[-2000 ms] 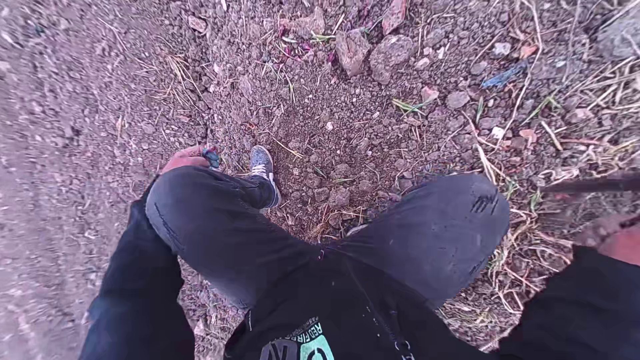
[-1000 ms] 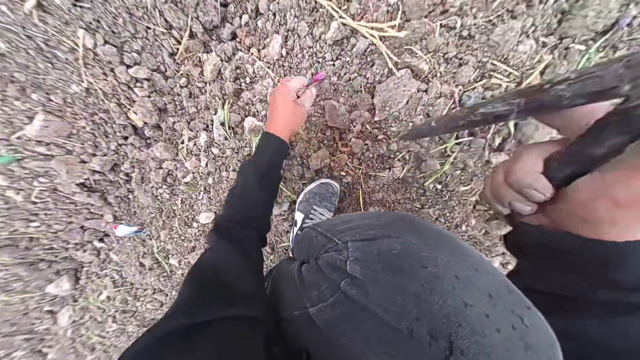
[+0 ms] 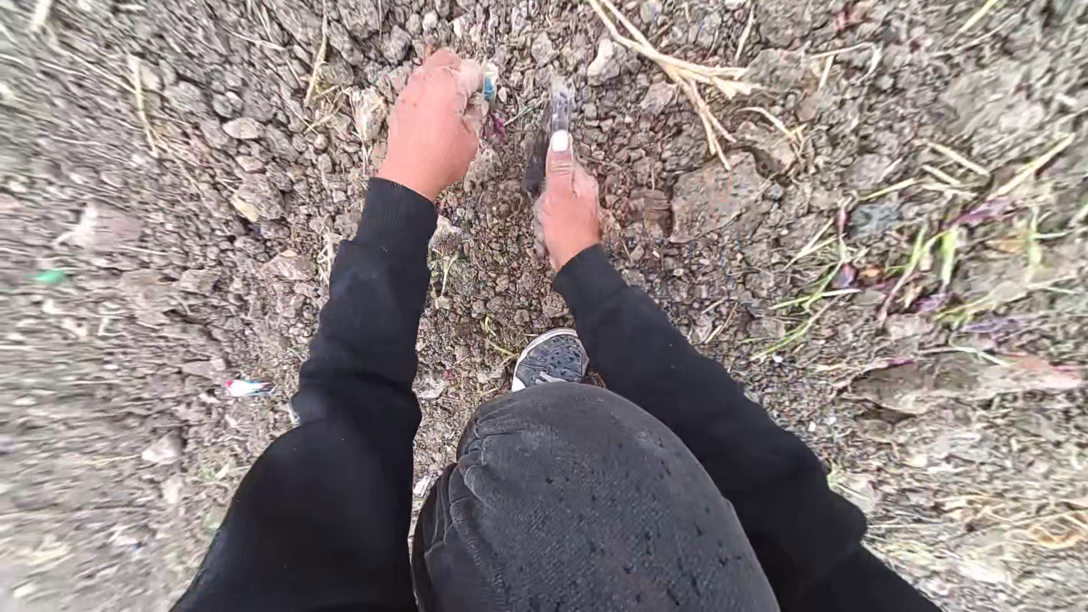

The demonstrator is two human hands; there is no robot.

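Observation:
My left hand [image 3: 433, 123] is low over the stony soil at upper centre, fingers curled down. A small blue thing [image 3: 489, 87] shows at its fingertips, and a purple plant bit [image 3: 495, 127] lies just beside them; whether the fingers grip either cannot be made out. Close to its right, my right hand [image 3: 568, 200] is closed around a dark bladed hand tool [image 3: 537, 157], its thumb stretched forward along it. The blade is blurred and partly hidden by the hand, and it is near the ground.
Dry stalks [image 3: 697, 81] lie beyond my right hand, near a large flat clod [image 3: 718, 195]. Green and purple plant scraps [image 3: 926, 272] are scattered at right. My shoe [image 3: 551, 359] and bent knee [image 3: 578, 493] are below the hands. A small white, red and blue scrap [image 3: 249, 388] lies at left.
My right hand has come in from the right with the bladed tool, beside my left hand. The magenta piece at my left fingertips a second ago is no longer plainly seen there.

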